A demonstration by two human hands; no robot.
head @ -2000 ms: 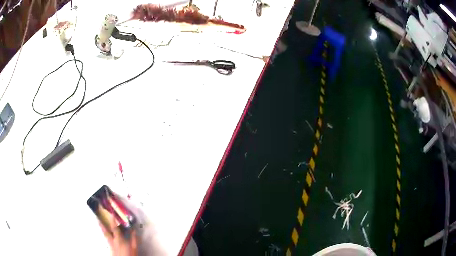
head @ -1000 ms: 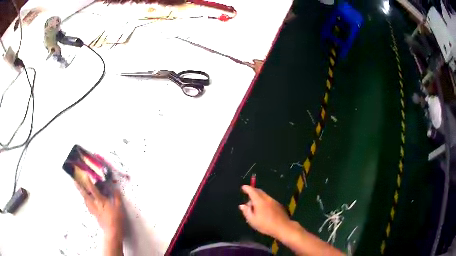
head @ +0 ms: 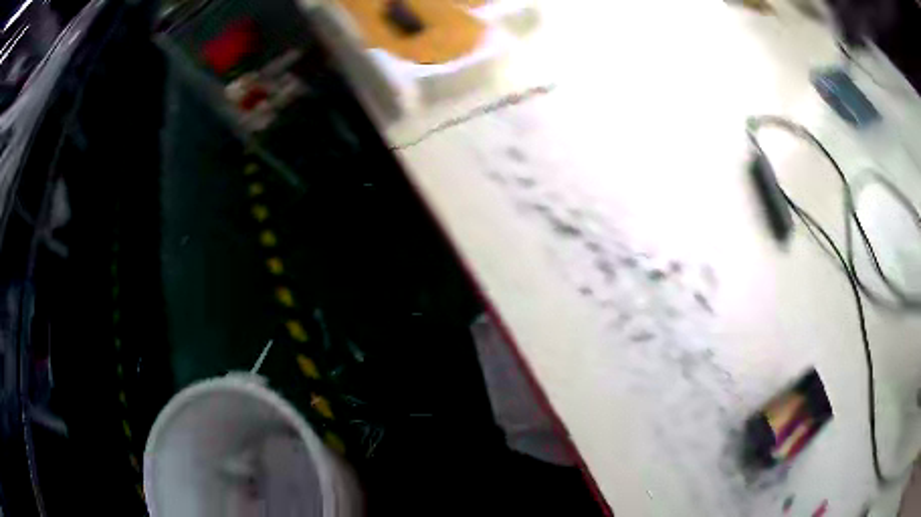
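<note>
A small dark open box (head: 788,419) holding thin coloured sticks lies on the white worktable (head: 646,151), at the lower right of the view. Small dark specks are scattered on the table beside it. Neither of my hands is in the picture. The view is blurred.
A large white round bin (head: 242,454) stands on the floor left of the table's red edge. A tan pattern piece (head: 444,35) with a dark block (head: 404,15) lies at the far end. A dark adapter (head: 771,197) with looped cable and a blue-grey object (head: 846,96) lie at right.
The view has swung left, so the scissors and blue stool are out of view and the bin and tan piece show. Both hands have left the picture; the box has no hand on it.
</note>
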